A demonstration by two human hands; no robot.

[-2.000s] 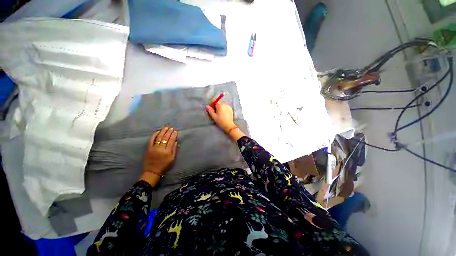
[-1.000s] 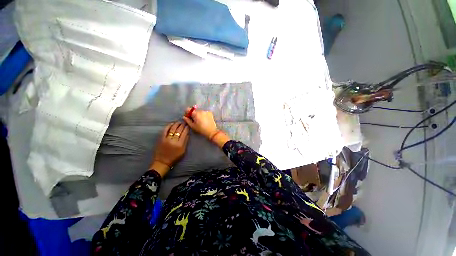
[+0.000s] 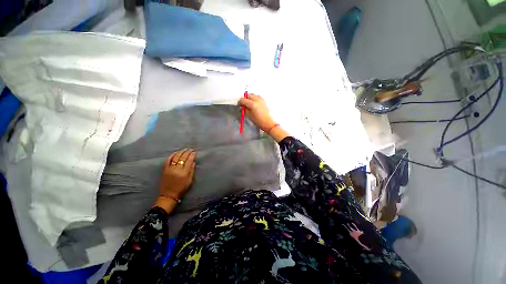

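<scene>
The grey cloth panel (image 3: 222, 161) lies on the white table in front of me, with several creases at its left part and a light-blue tint along its curved upper-left edge. My left hand (image 3: 177, 175) lies flat on the panel, fingers pointing away from me, with gold rings on it. My right hand (image 3: 256, 112) is at the panel's far right edge and holds the red marking pencil (image 3: 243, 119), which points back toward me over the cloth. Whether the pencil touches the cloth I cannot tell.
A large white pattern piece (image 3: 83, 111) lies at the left. Blue folded cloth (image 3: 194, 36) is at the far side. A small blue and pinkish tool (image 3: 278, 55) lies on the table. A small grey scrap (image 3: 80, 244) is near left. The iron (image 3: 396, 94) and cables are at the right.
My right hand has moved from beside my left hand to the panel's far right edge, still with the red pencil. My left hand stays on the cloth. The camera view has shifted.
</scene>
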